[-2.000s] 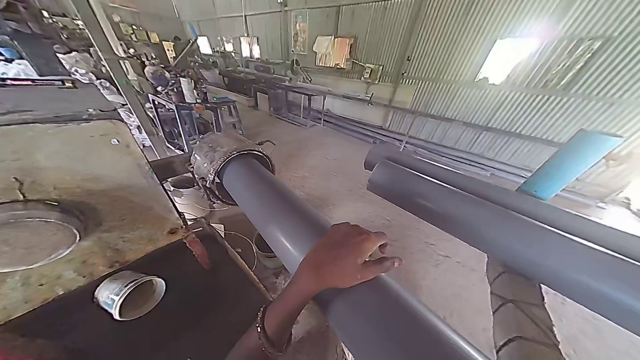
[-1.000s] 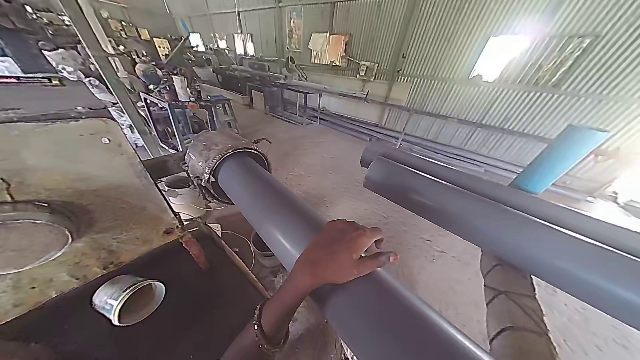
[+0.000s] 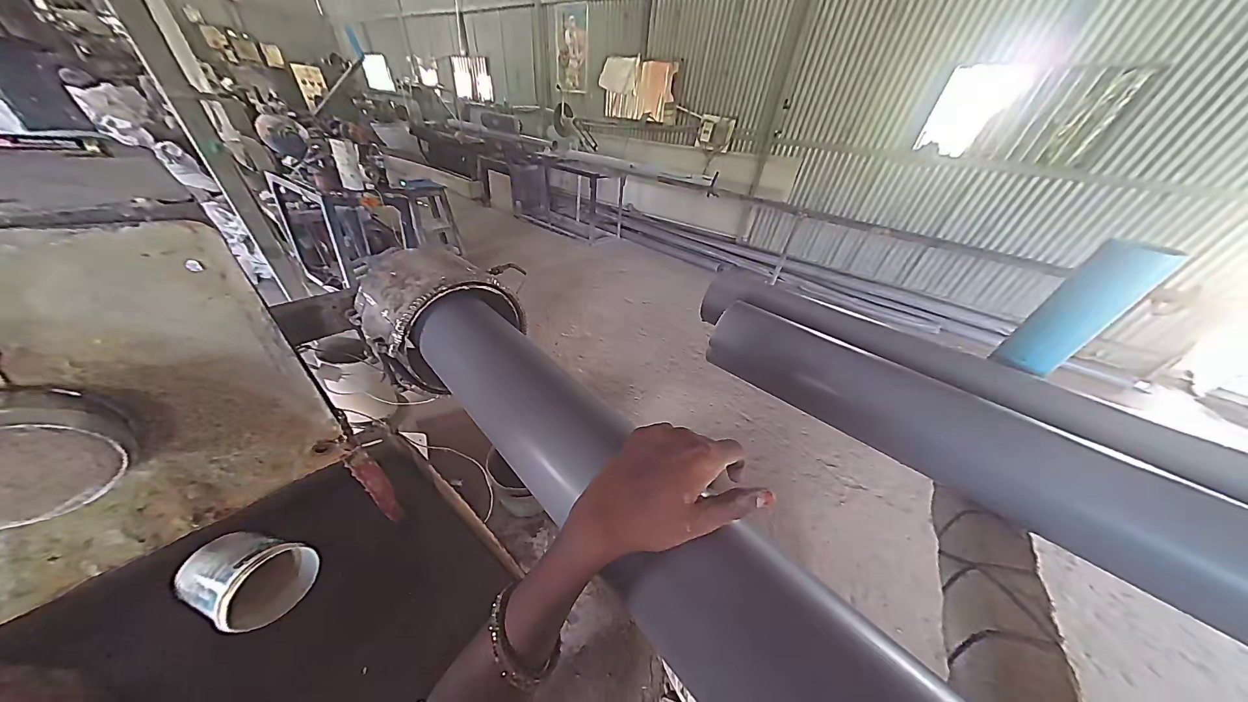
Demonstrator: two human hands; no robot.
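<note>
My left hand (image 3: pixel 668 492), with a beaded bracelet at the wrist, lies palm down over a thick grey plastic pipe (image 3: pixel 526 400). Its fingers curl over the pipe's top and the thumb points right; the fingertips are partly hidden. The pipe's far end sits inside a crusty round metal collar (image 3: pixel 390 307) with a small handle. The near end of the pipe runs out of view at the bottom. My right hand is not in view.
Two more grey pipes (image 3: pixel 907 419) lie at the right, above a cord-wrapped support (image 3: pixel 999 595). Behind them a blue pipe (image 3: pixel 1092 307) leans. A white plastic tub (image 3: pixel 210 585) lies tipped on the dark surface at left, near a stained metal surface (image 3: pixel 195 370) with a round opening.
</note>
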